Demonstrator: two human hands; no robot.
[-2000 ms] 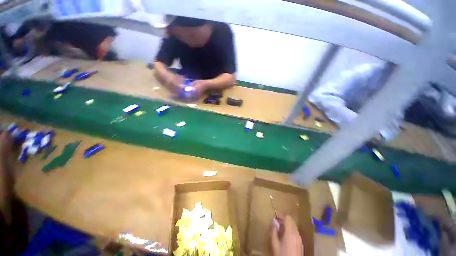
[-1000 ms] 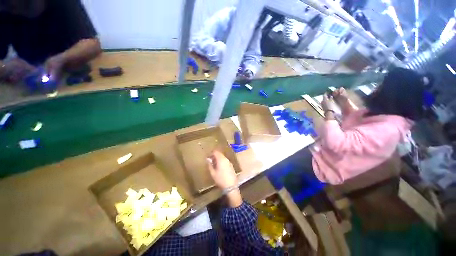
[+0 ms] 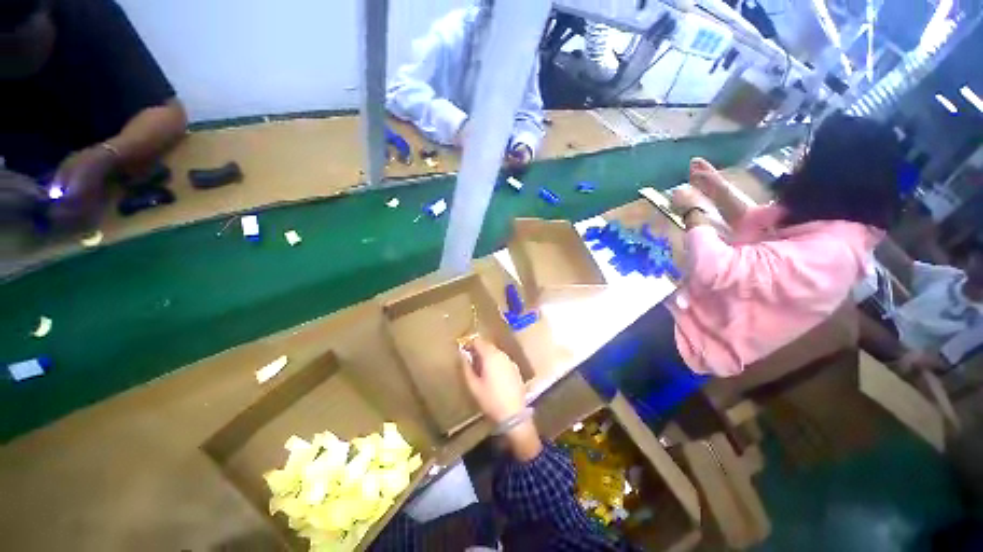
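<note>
My right hand (image 3: 497, 385), with a band at the wrist and a dark checked sleeve, reaches into the middle cardboard tray (image 3: 418, 300). Its fingertips are closed on a small amber wired part (image 3: 469, 343); a thin wire sticks up from it. Apart from this part, the tray shows little else. The left tray (image 3: 254, 418) holds a heap of pale yellow paper pieces (image 3: 343, 483). My left hand is not in view.
A third tray (image 3: 555, 254) and blue packs (image 3: 517, 309) lie to the right. The green belt (image 3: 334, 243) carries packs. An open carton of amber parts (image 3: 677, 498) stands below right. A person in pink sits at right; others work opposite.
The view has swung right since the first frame and shifted slightly since the second. My right hand stays at the middle tray; the amber part now shows at its fingertips.
</note>
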